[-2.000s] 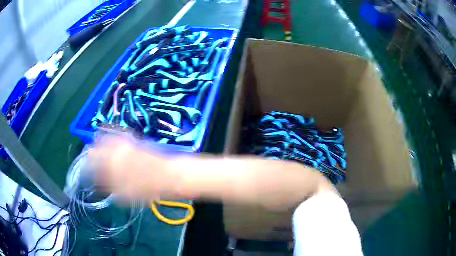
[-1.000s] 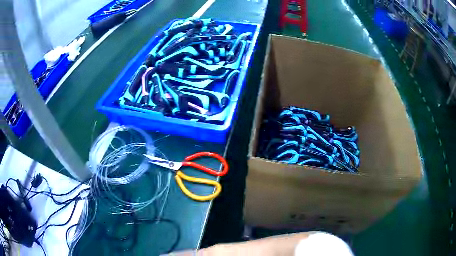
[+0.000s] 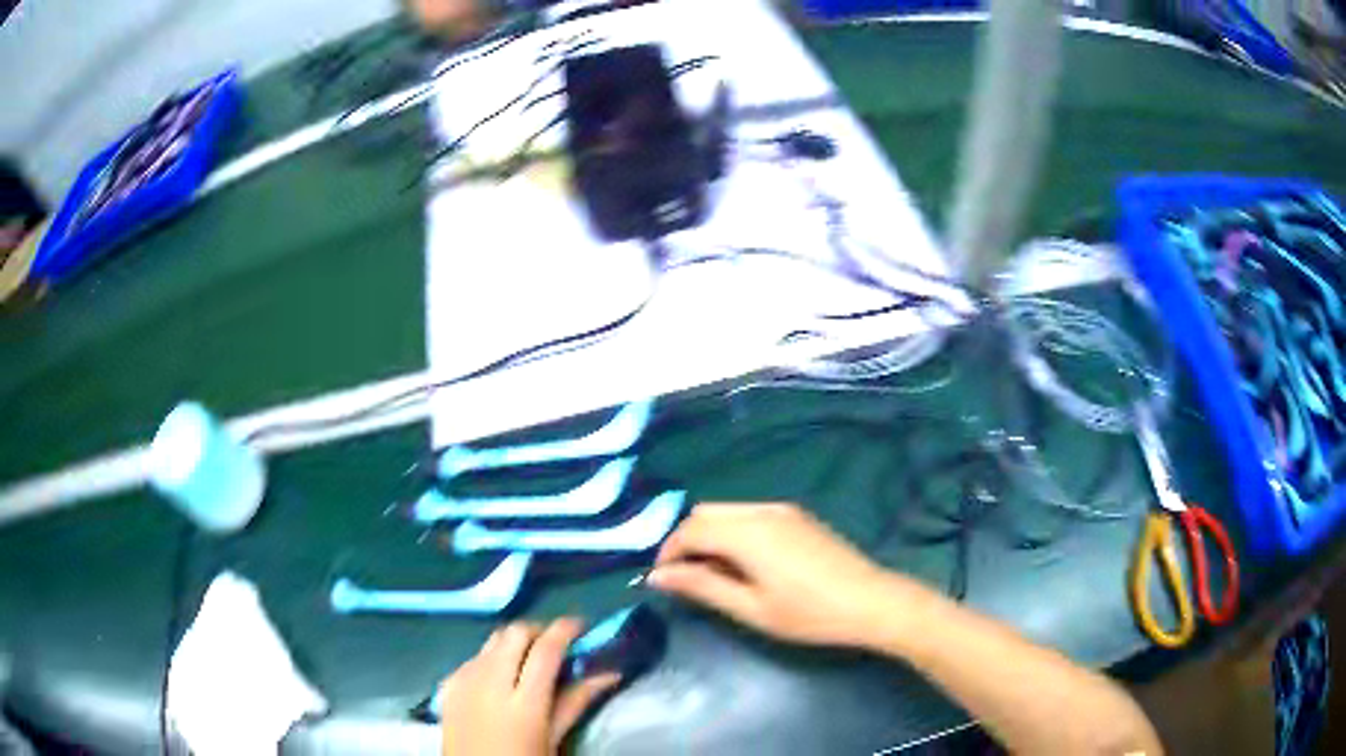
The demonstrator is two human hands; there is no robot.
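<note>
My left hand is at the bottom centre, closed around a black and light-blue 3D printing pen. My right hand is just right of it with curled fingers; a small pale tip shows at its fingertips, too blurred to name. Several light-blue and black pens lie in a rough stack on the green bench above my left hand, narrow ends to the left. One of them lies lower and further left.
A black box with cables sits on a white board. Clear filament coils, scissors and a blue bin of pens are at right. A pale tub and white cloth are at left. A grey post stands behind.
The view has swung left from the bin and carton to the pens on the bench. Both hands are now in view, the left holding a pen. The carton is almost out of view.
</note>
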